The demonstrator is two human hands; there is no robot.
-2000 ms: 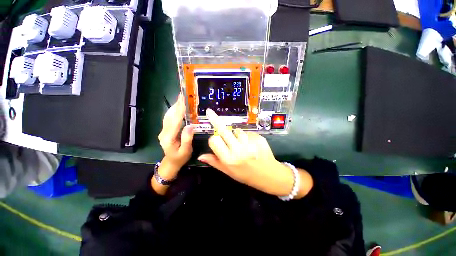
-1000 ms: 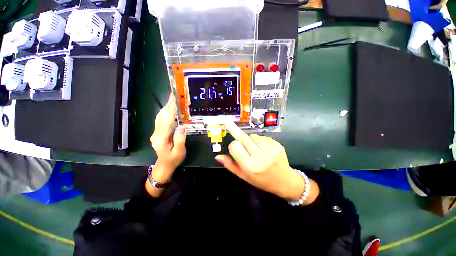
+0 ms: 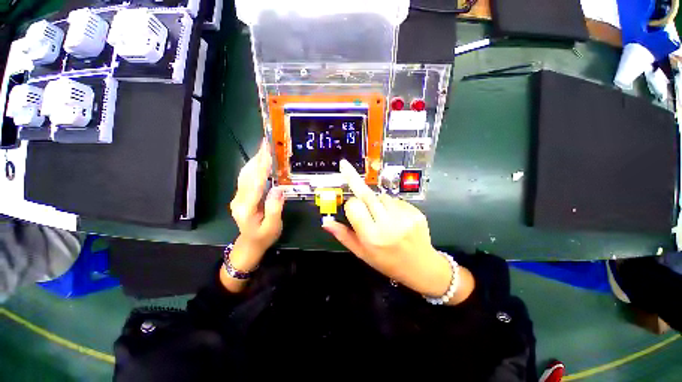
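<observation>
The thermostat point(image 3: 321, 140) sits in the orange nest point(image 3: 278, 142) of the clear test fixture point(image 3: 437, 97). Its black screen is lit with white-blue digits. My left hand point(image 3: 256, 205) holds the fixture's front left corner, with fingers along the side and thumb at the front edge. My right hand point(image 3: 385, 224) is empty; its index fingertip is at the key row on the screen's lower right. Its thumb is near the whitish tip of the yellow handle point(image 3: 327, 198). The red power switch point(image 3: 410, 180) glows.
White domed units point(image 3: 69, 103) stand in clear trays on black foam point(image 3: 108, 175) at left. Another black foam pad point(image 3: 606, 153) lies at right. A thin dark tool point(image 3: 501, 72) lies behind it to the left. The blue tape dispenser point(image 3: 641, 33) is far upper right. The raised lid point(image 3: 325, 41) stands behind the nest.
My right index finger moved from the lower left keys to below the screen, then to the lower right keys. The right-hand digits changed from about 22 to 15, then 19.
</observation>
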